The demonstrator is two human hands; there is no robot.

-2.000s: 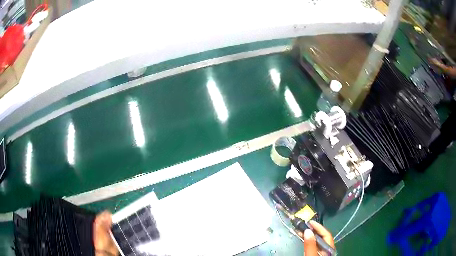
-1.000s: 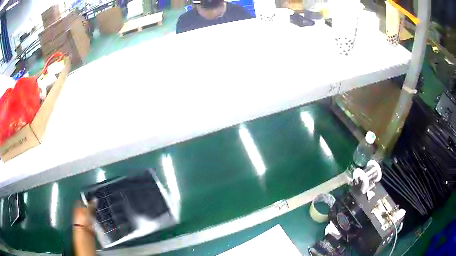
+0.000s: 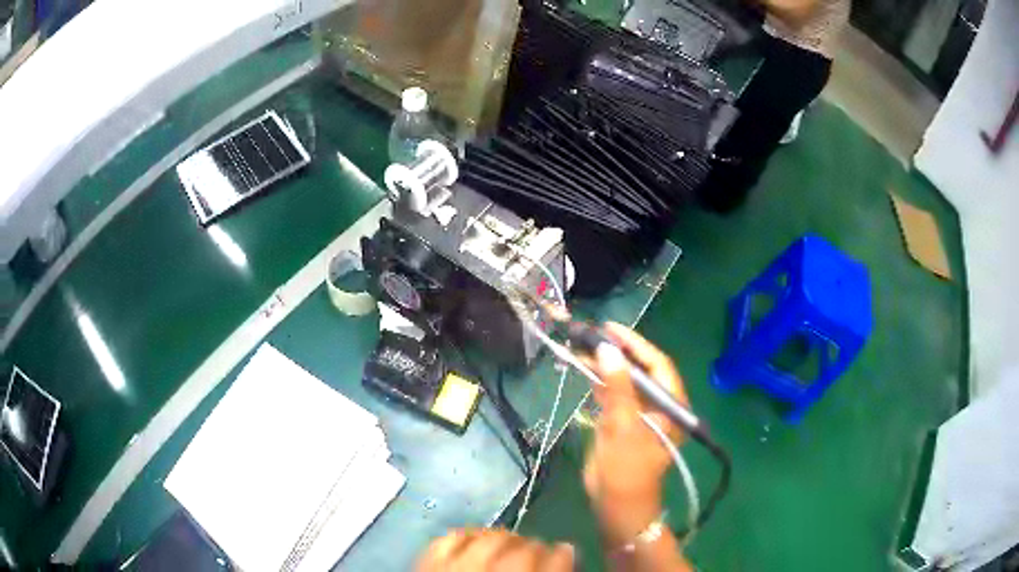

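Observation:
My right hand (image 3: 631, 447) holds the soldering iron (image 3: 659, 393), a dark pen-like tool with a trailing cord, in front of the feeder's right end. My left hand (image 3: 492, 552) is blurred and cut off by the bottom edge; its fingers cannot be made out. The dark solder feeder (image 3: 469, 293) carries a white reel (image 3: 421, 179) on top. A pale tube curves from it past my right hand. The iron stand (image 3: 400, 371) with its yellow sponge (image 3: 456, 399) sits before the feeder. White sheets (image 3: 268, 458) lie to the left, slightly fanned.
Solar panels lie on the green conveyor (image 3: 145, 302), one upper (image 3: 244, 168) and one at far left (image 3: 30, 430). A tape roll (image 3: 351, 283) and bottle (image 3: 413, 129) stand by the feeder. Dark panels (image 3: 592, 156) fan out behind it. A blue stool (image 3: 805, 313) and part of a person (image 3: 771, 106) are right.
The view has swung right and down. The panel my left hand held over the conveyor is no longer in that hand's earlier place. My right hand with the iron is back in view.

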